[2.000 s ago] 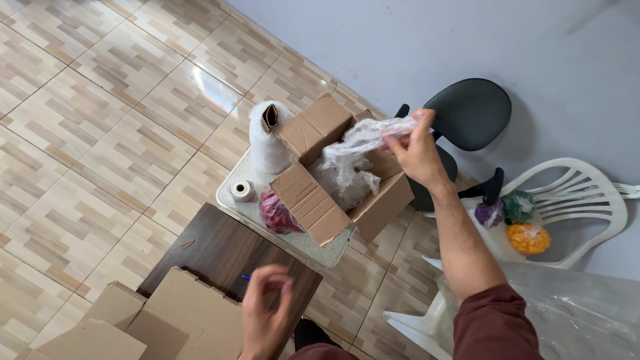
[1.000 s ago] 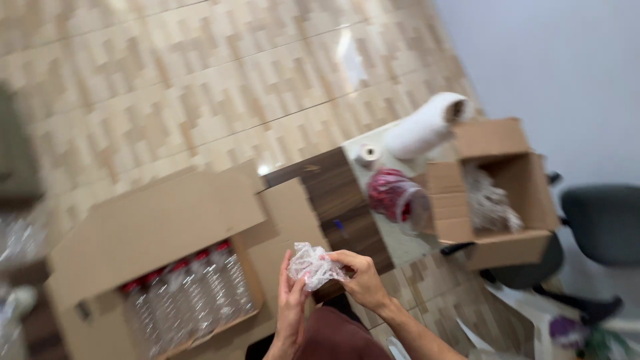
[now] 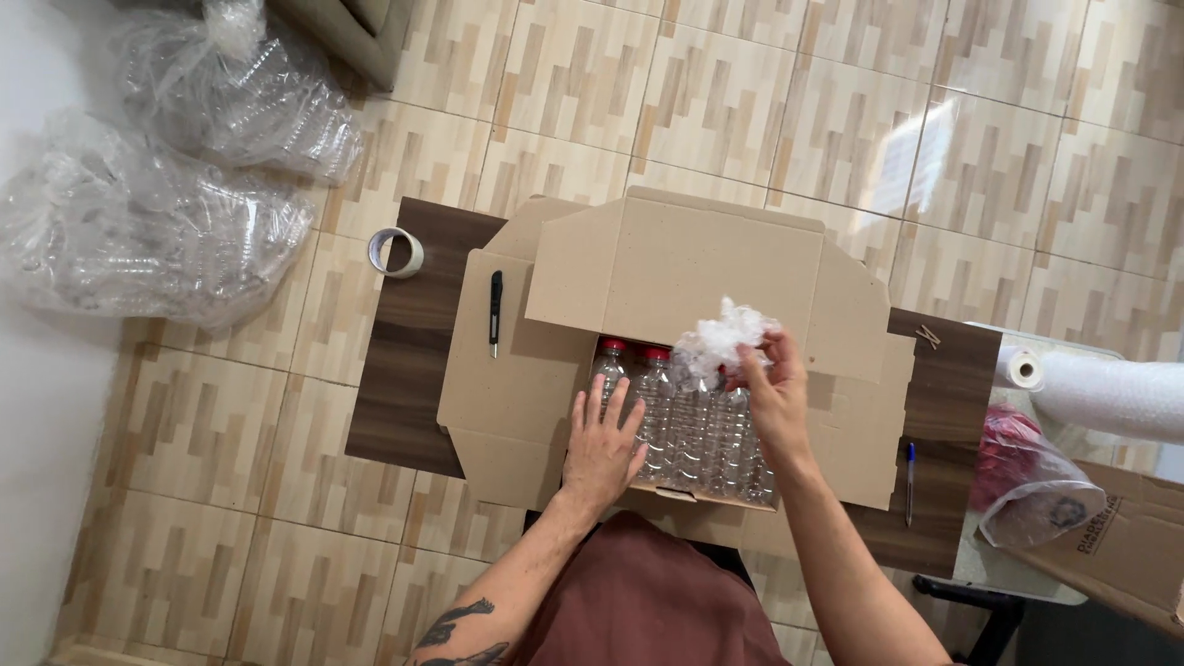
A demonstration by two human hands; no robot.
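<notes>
An unfolded cardboard box point(image 3: 712, 259) lies on a dark wood-look table, with a row of clear plastic bottles point(image 3: 655, 416) with red caps inside it. My left hand point(image 3: 601, 444) rests with fingers apart on the bottles at the left end of the row. My right hand point(image 3: 775, 393) holds a crumpled piece of clear plastic wrap point(image 3: 723, 338) over the bottle tops on the right, hiding some caps. Left of the bottles, a black utility knife point(image 3: 496, 310) lies on a cardboard flap.
A tape roll point(image 3: 396, 252) sits at the table's left edge point(image 3: 402, 361), a blue-capped pen point(image 3: 910, 481) at the right. A side stand holds a bubble wrap roll point(image 3: 1110, 398) and a bag of red items point(image 3: 1008, 453). Bags of bottles point(image 3: 157, 231) lie on the floor at left.
The view has swung from the side stand to the table. Plastic was pulled from the other box, then held in both hands; now my right hand alone holds it and my left hand is on the bottles.
</notes>
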